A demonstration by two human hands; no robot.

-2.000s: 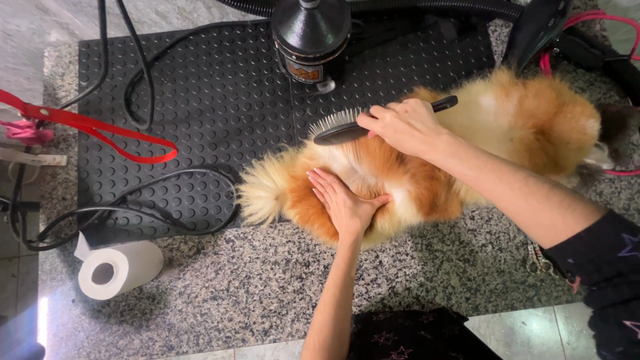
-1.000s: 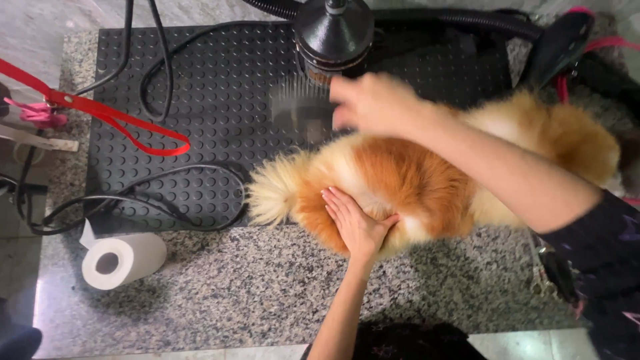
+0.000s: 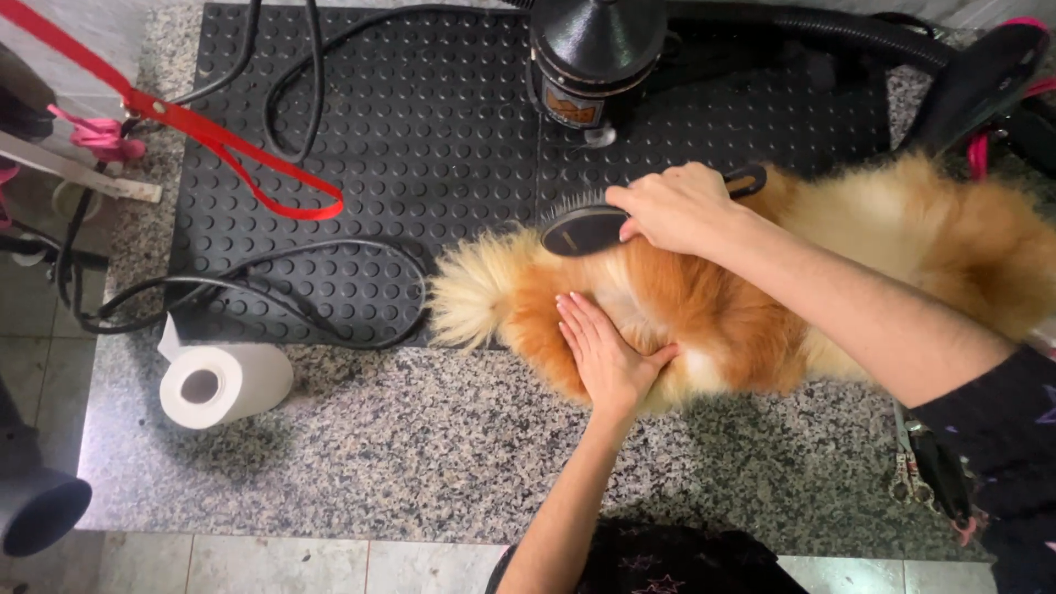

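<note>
A fluffy orange and cream dog [image 3: 709, 305] lies on a black studded rubber mat [image 3: 429, 124], its pale tail [image 3: 472, 289] toward the left. My right hand [image 3: 681, 210] grips a black pin brush [image 3: 584, 229], whose oval head rests at the fur of the hindquarters with its pins pointing up and away. Part of the brush handle shows beyond the hand. My left hand [image 3: 609, 355] lies flat on the near side of the coat, fingers together and thumb spread, holding no tool. The dog's head is out of view or hidden at the right.
A black dryer [image 3: 598, 66] stands at the back, with a ribbed hose [image 3: 858, 37] behind. A paper roll [image 3: 227, 386] sits on the granite tabletop [image 3: 396, 462] at left, near a looped black cable [image 3: 247, 285] and red strap [image 3: 239, 157]. Scissors [image 3: 910, 474] hang at the near right edge.
One second ago my right hand and the brush were blurred, with the brush lifted past the dog's far side; now the brush is back at the fur. My left hand stays on the coat.
</note>
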